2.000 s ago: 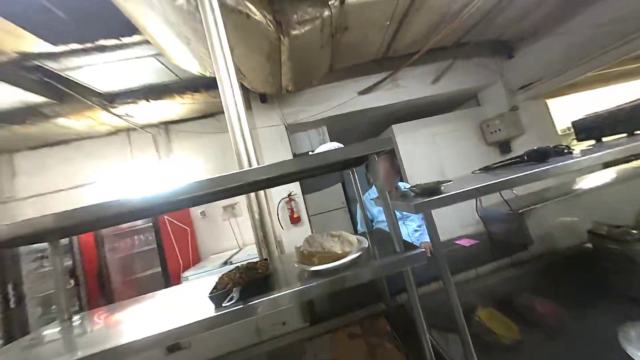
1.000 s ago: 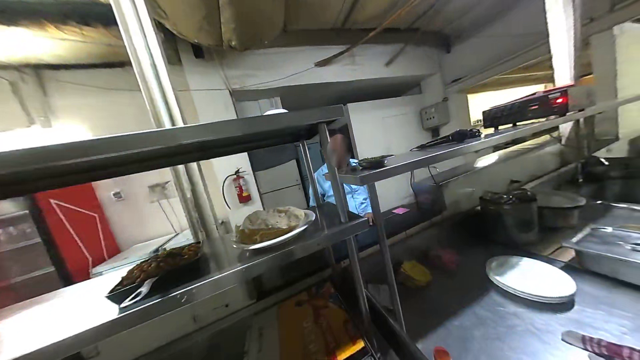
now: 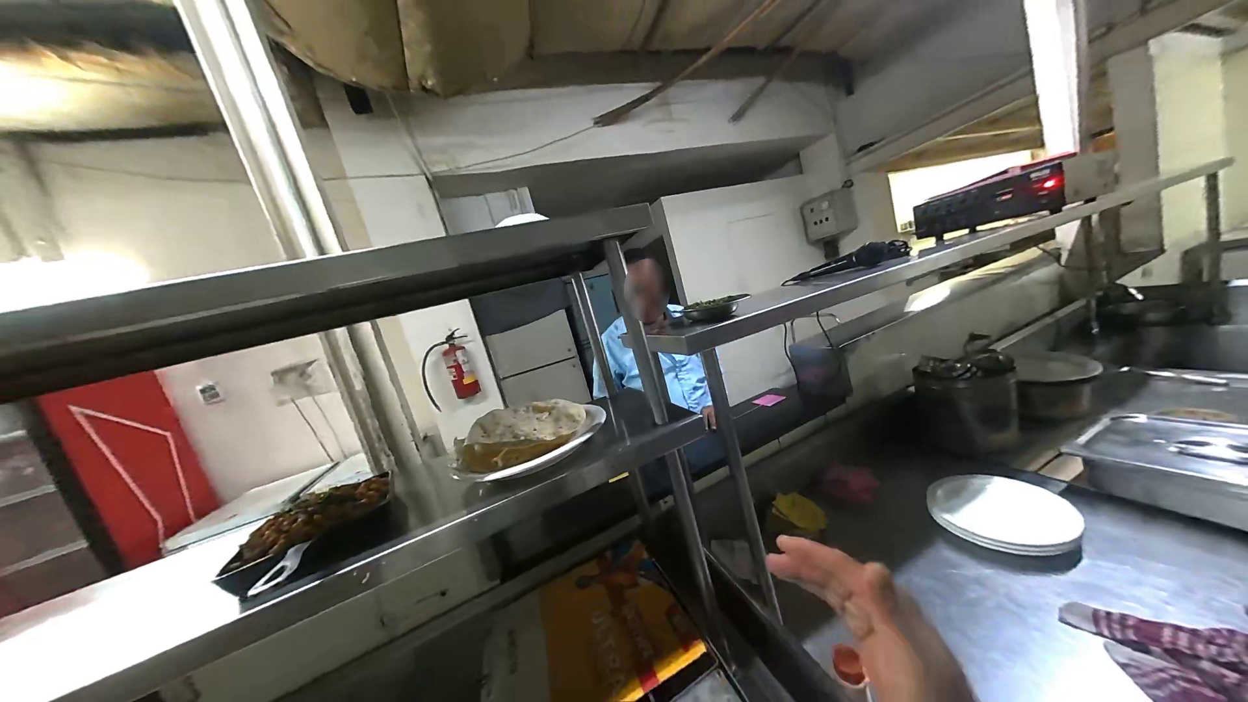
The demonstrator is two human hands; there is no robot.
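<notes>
My right hand [image 3: 868, 609] rises at the bottom, right of centre, fingers extended toward the upper left; nothing shows in its grasp. It is near the steel counter, beside a small red item [image 3: 848, 665] partly hidden by it. Right of it is a stack of white plates [image 3: 1004, 512]. On the lower steel shelf at left, a white plate [image 3: 546, 456] bears a folded flatbread [image 3: 522, 429], and a black sizzler pan [image 3: 234, 577] with a pale handle holds browned food [image 3: 312, 517]. My left hand is not in view.
Steel shelf posts [image 3: 726, 468] stand left of the hand. A lidded steel pan [image 3: 1170, 468], pots [image 3: 965, 400] and a patterned cloth [image 3: 1160, 634] are at right. A small dish [image 3: 712, 309] sits on the upper shelf. A person in a blue shirt [image 3: 682, 375] is beyond.
My right hand has come into view at the bottom; neither earlier frame shows it. The view has swung to the right, bringing in more of the counter.
</notes>
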